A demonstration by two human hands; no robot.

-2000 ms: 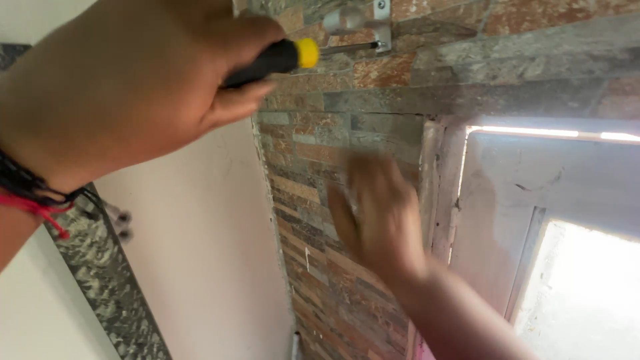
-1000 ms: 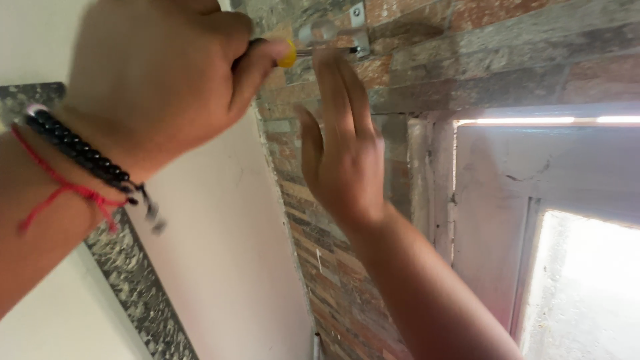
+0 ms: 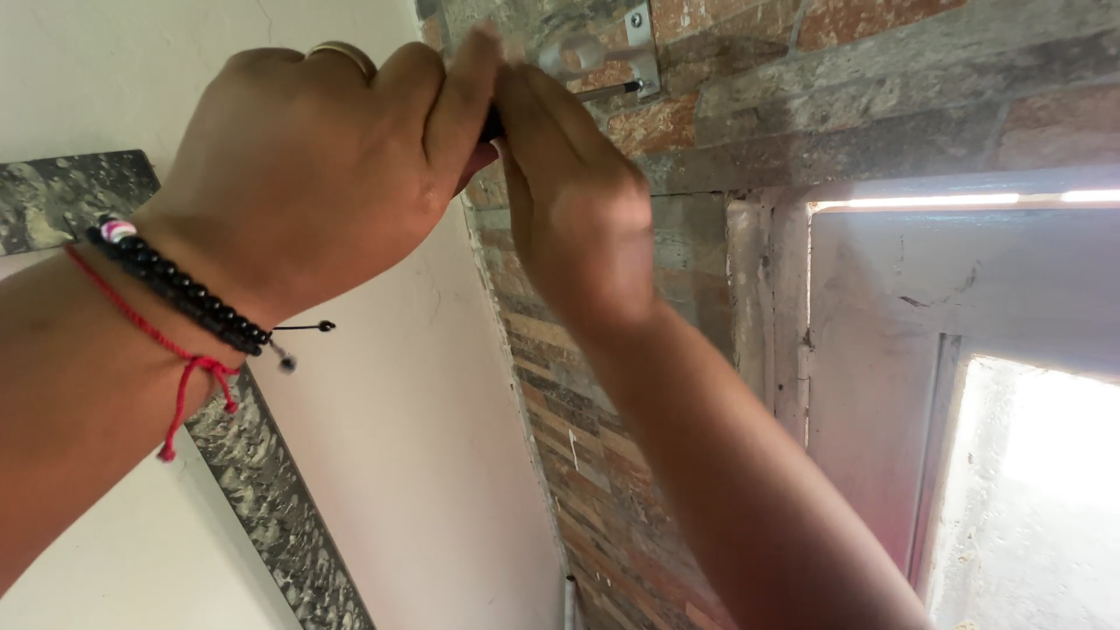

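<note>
My left hand (image 3: pixel 332 166), coming from the left with a ring and bracelets on, is closed around a screwdriver's black handle (image 3: pixel 493 127), which it mostly hides. Against the front of the handle, my right hand (image 3: pixel 582 184) has its fingers bent around the screwdriver; its fingertips are partly hidden and blurred. The screwdriver's thin shaft (image 3: pixel 604 90) points right, its dark tip at the lower screw of a small metal bracket (image 3: pixel 641 48) on the stone-clad wall. A pale, see-through fitting (image 3: pixel 577 54) sits just left of the bracket. A screw also shows in the bracket's upper hole.
Stone-patterned cladding (image 3: pixel 595 437) meets a plain pale wall (image 3: pixel 394 420) at a corner. At right stands a grey door (image 3: pixel 875 297) with a bright glass pane (image 3: pixel 1041 490) in its frame. A dark speckled strip (image 3: pixel 280 499) runs down the pale wall at left.
My right hand, apart from the screwdriver two seconds ago, has moved up to it and closed on it beside my left hand. The yellow part of the handle, seen earlier, is now covered.
</note>
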